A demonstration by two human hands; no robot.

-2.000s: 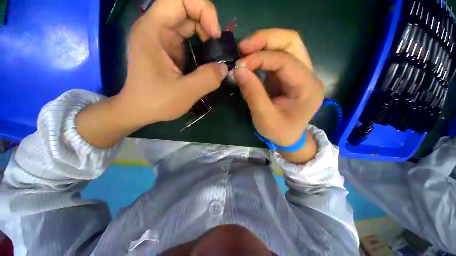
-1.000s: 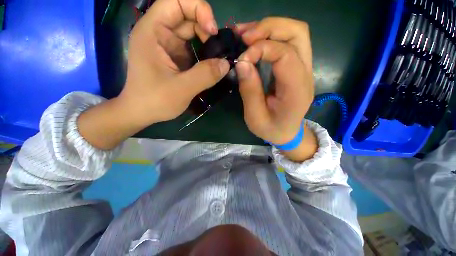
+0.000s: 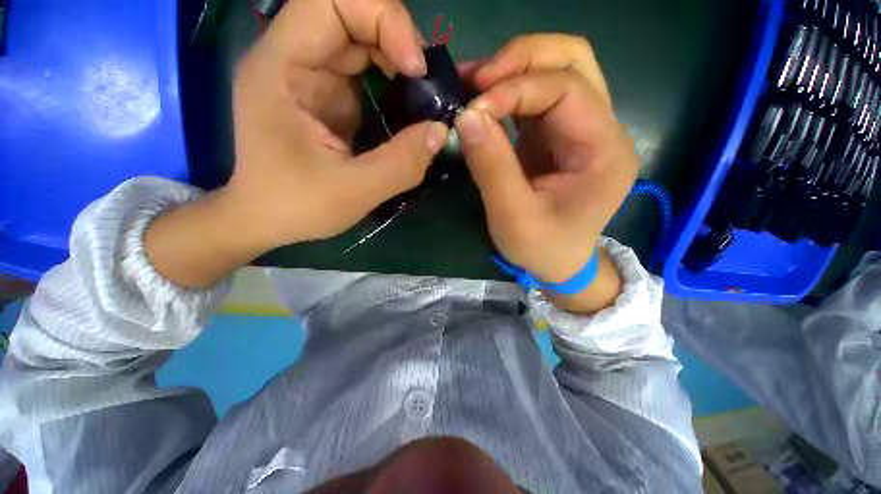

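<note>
A glossy black housing (image 3: 440, 81) is held between both hands over the dark green mat. My left hand (image 3: 324, 135) grips it from the left, with the thumb at its lower end and a fingertip at its upper end. My right hand (image 3: 546, 154) pinches a tiny pale part (image 3: 454, 115) at the housing's lower end with thumb and index finger. What the part is cannot be told. Thin red wires (image 3: 441, 31) stick up above the housing. A thin pale strip edge (image 3: 377, 227) shows on the mat below my left hand.
A blue tray (image 3: 87, 87) is at the left. A blue tray (image 3: 715, 203) at the right holds dense rows of black units (image 3: 792, 183) with silvery strips. A blue coiled cord (image 3: 658, 196) lies beside my right wrist. A person's pale sleeve (image 3: 831, 338) is at the far right.
The housing has tilted and shows a glossier face than before, and the red wires stand clearer above it. My right hand has shifted slightly right and down since one second ago. My left hand keeps its grip.
</note>
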